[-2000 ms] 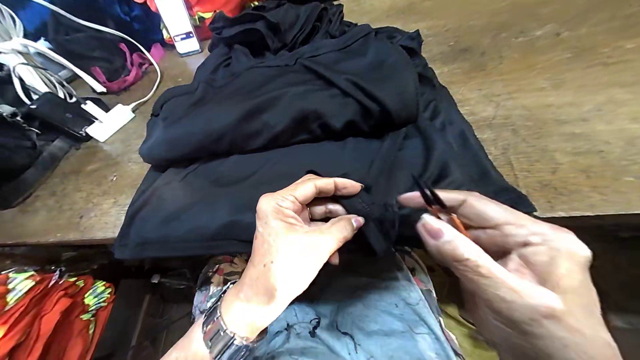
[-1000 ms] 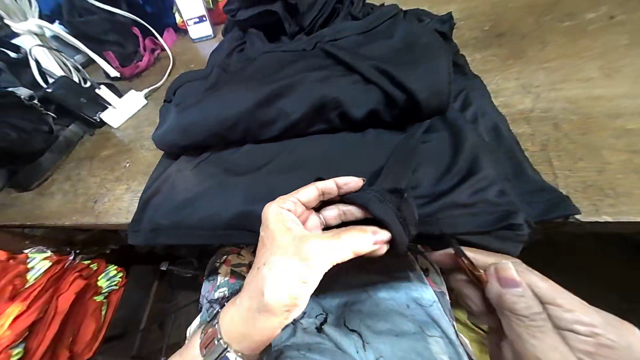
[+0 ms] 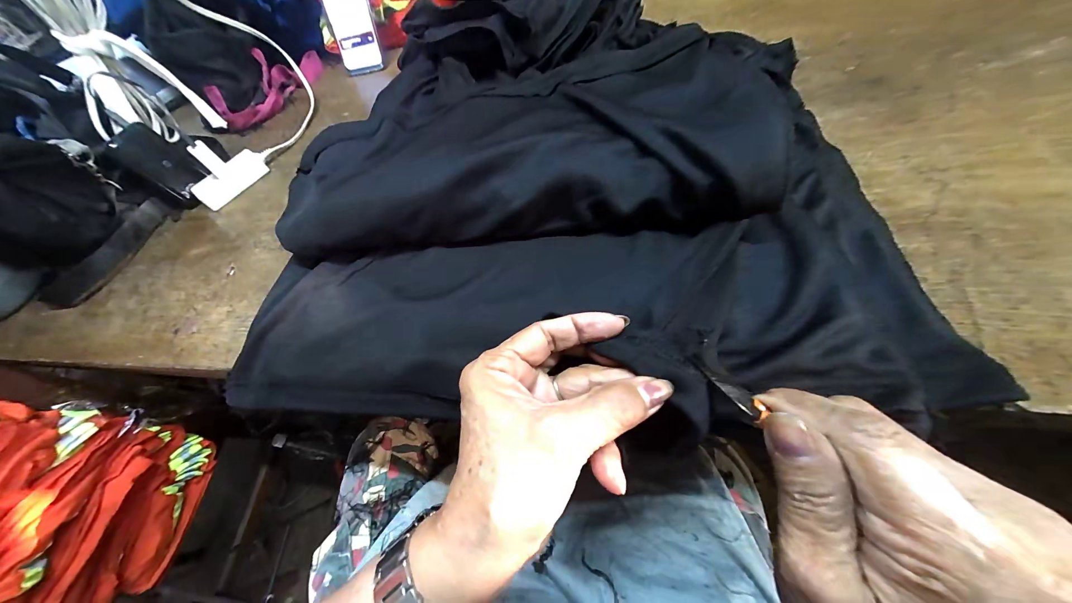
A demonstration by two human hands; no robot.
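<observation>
A black fabric garment (image 3: 502,293) lies in folded layers on the wooden table and hangs a little over its front edge. My left hand (image 3: 544,427), with a metal-banded watch (image 3: 397,574) at the wrist, pinches a bunched part of that black fabric between thumb and fingers. Held in my right hand (image 3: 871,494) is a small pointed thread snipper (image 3: 737,395) with orange on its handle; its dark tip touches the fabric just right of my left fingertips. The rest of the tool is hidden by my fingers.
White cables with a white adapter (image 3: 230,178), a black bag (image 3: 54,197) and a phone (image 3: 353,38) lie on the table's left and back. Orange garments (image 3: 92,502) hang at lower left. A grey-blue cloth (image 3: 653,536) covers my lap below the table edge (image 3: 109,364).
My right hand with the snipper has moved from lower right up to the fabric since a second ago. My left hand keeps its pinch on the black fabric.
</observation>
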